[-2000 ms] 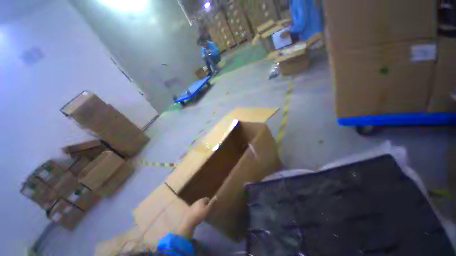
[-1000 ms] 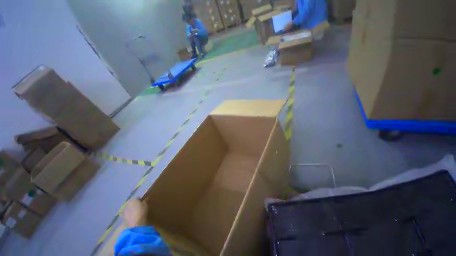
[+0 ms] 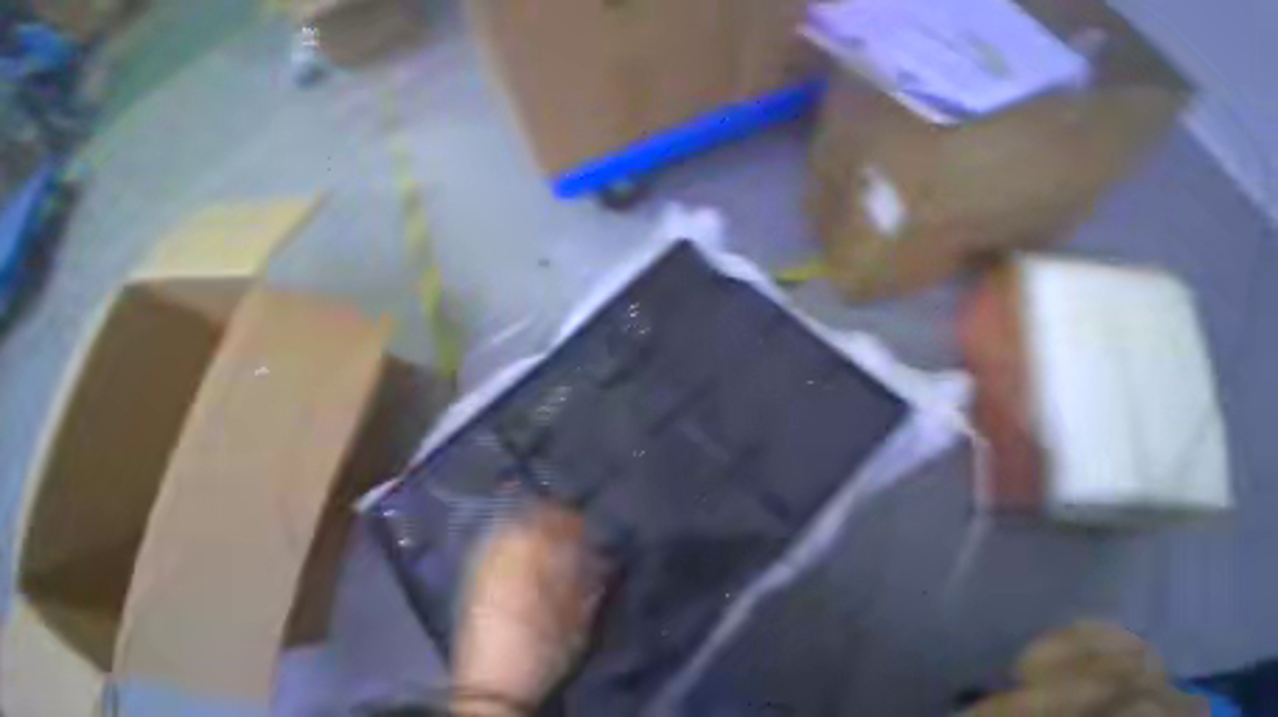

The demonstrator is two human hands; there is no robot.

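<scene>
A black tray stack [image 3: 701, 406], divided into compartments, lies in front of me with white crumpled wrapping [image 3: 869, 350] around its edges. A thin white strip runs along its near right side. My left hand [image 3: 533, 602] is blurred and over the near left part of the tray; whether it grips anything is unclear. My right hand [image 3: 1093, 675] is blurred and cut off at the bottom right edge, apart from the tray, its hold unclear. An open, empty brown carton [image 3: 238, 490] stands left of the stack.
A blue trolley deck [image 3: 687, 140] carries a large carton [image 3: 631, 70] at the top. White papers [image 3: 953, 56] lie on another carton [image 3: 953, 182] at the upper right. A white-topped box [image 3: 1128, 385] stands right of the stack. Yellow floor tape [image 3: 421, 266] runs behind.
The view has swung right. The open carton now sits at the left, upright. My left hand has let go of the carton and is over the black tray. My right hand has come into view.
</scene>
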